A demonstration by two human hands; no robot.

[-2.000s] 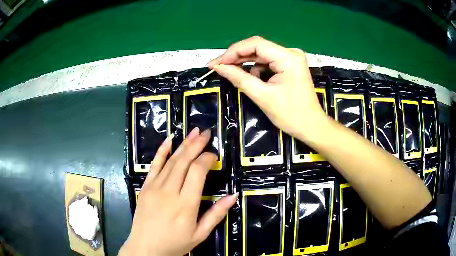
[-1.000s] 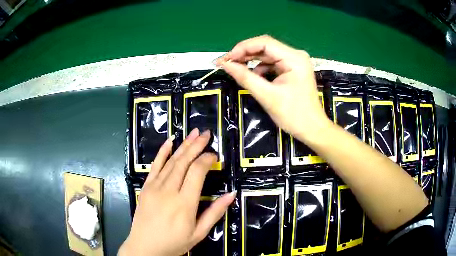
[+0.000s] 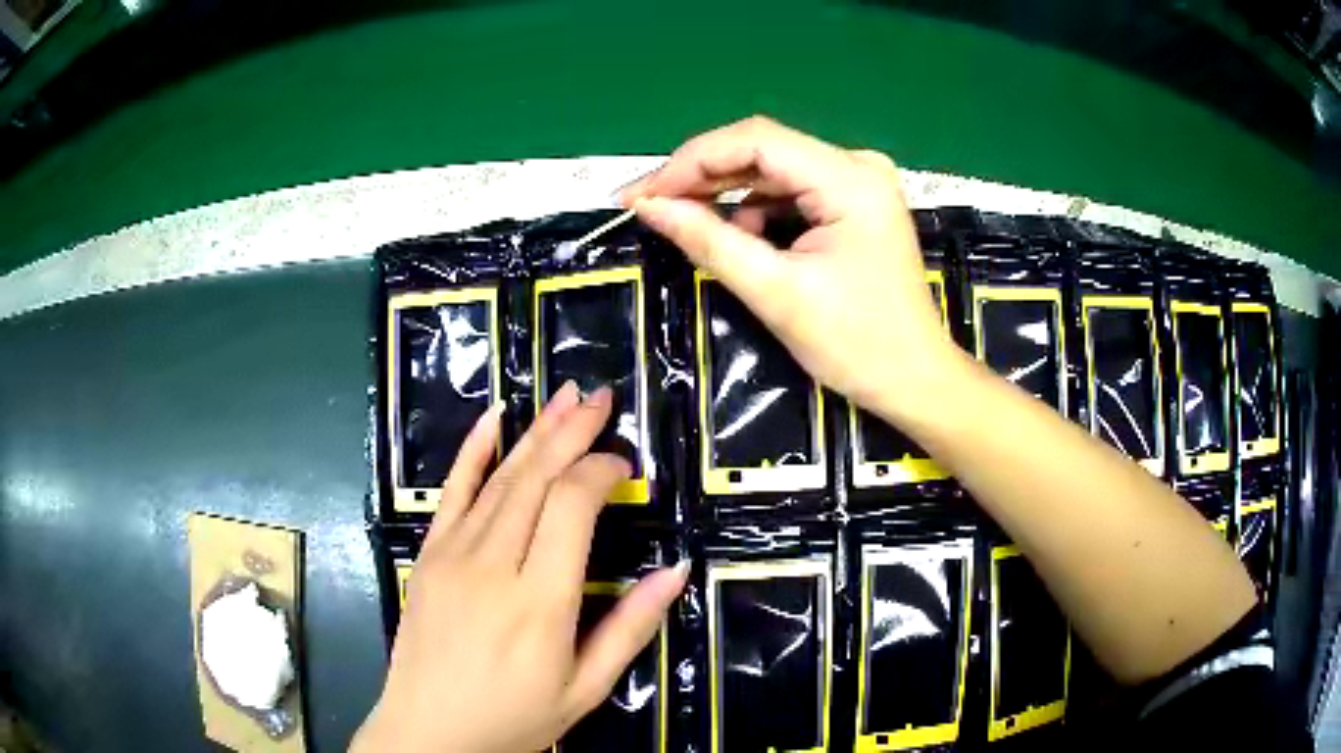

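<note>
A black blister tray (image 3: 674,515) holds rows of yellow-bordered phone screen panels. My right hand (image 3: 824,250) pinches a cotton swab (image 3: 606,231) between thumb and fingertips. The swab's white tip is at the tray's far edge, just above the top end of the second panel (image 3: 588,331) from the left. Whether the tip touches is hard to tell. My left hand (image 3: 508,589) is spread, with fingertips resting on the lower part of that panel. It grips nothing. My hands and right forearm hide parts of several panels.
A white wad (image 3: 247,644) lies on a cardboard pad (image 3: 213,706) left of the tray, on the dark grey-green worktop (image 3: 177,397). A pale edge strip (image 3: 294,221) runs behind the tray, with a bright green surface (image 3: 441,88) beyond it.
The right hand and swab shifted slightly right and back left, with the tip staying near the same panel's top end. The left hand has hardly moved.
</note>
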